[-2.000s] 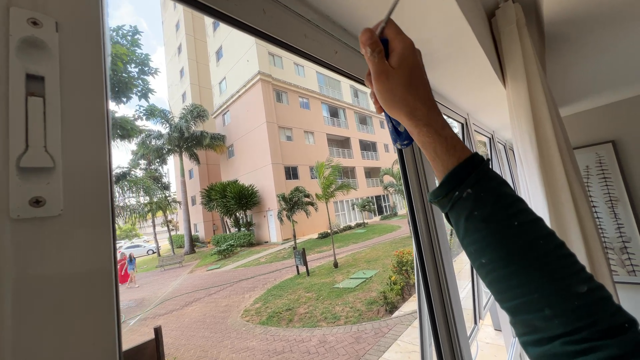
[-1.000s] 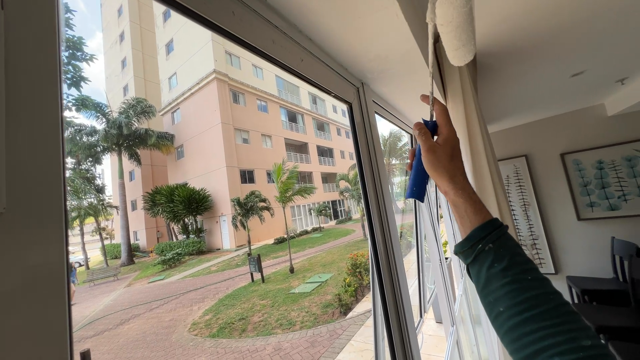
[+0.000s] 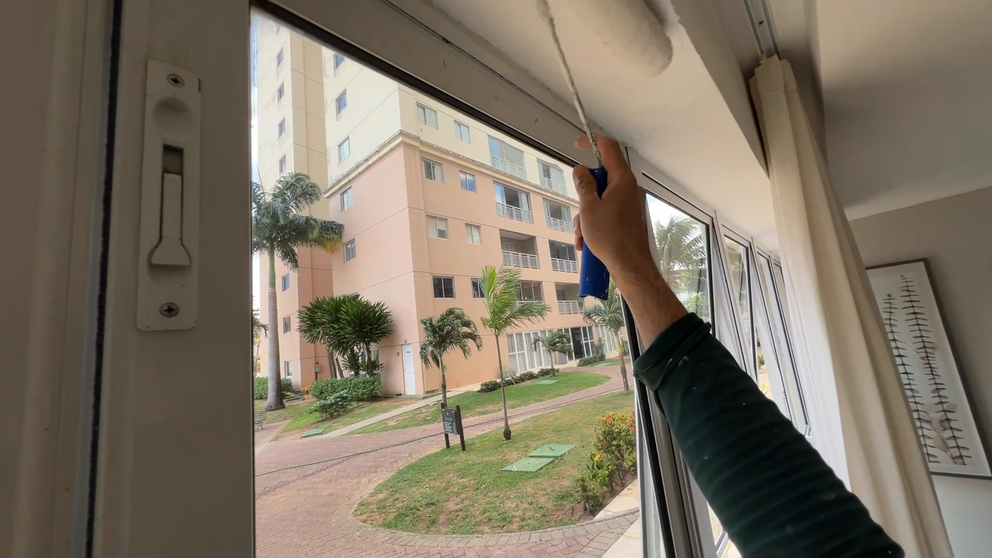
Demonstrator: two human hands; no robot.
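Observation:
My right hand (image 3: 616, 213), in a dark green sleeve, is raised near the top of the window and grips the blue handle (image 3: 594, 267) of a paint roller. The roller's metal rod runs up from the handle. Its white fluffy roller cover (image 3: 632, 35) is at the top edge of the view, at the pale ceiling strip (image 3: 542, 54) above the window frame; whether it touches cannot be told. Part of the roller is cut off by the view's edge. My left hand is not in view.
The white window frame (image 3: 201, 434) with a flush bolt (image 3: 170, 201) stands at the left. Tilted window panes (image 3: 682, 256) run away at the right. A cream curtain (image 3: 845, 310) hangs from a ceiling track beside my arm. A framed picture (image 3: 930, 364) is on the wall beyond.
The roller cover, out of view two seconds ago, shows at the top in the later frames. My right hand keeps its grip on the handle. The view has swung right, then back left.

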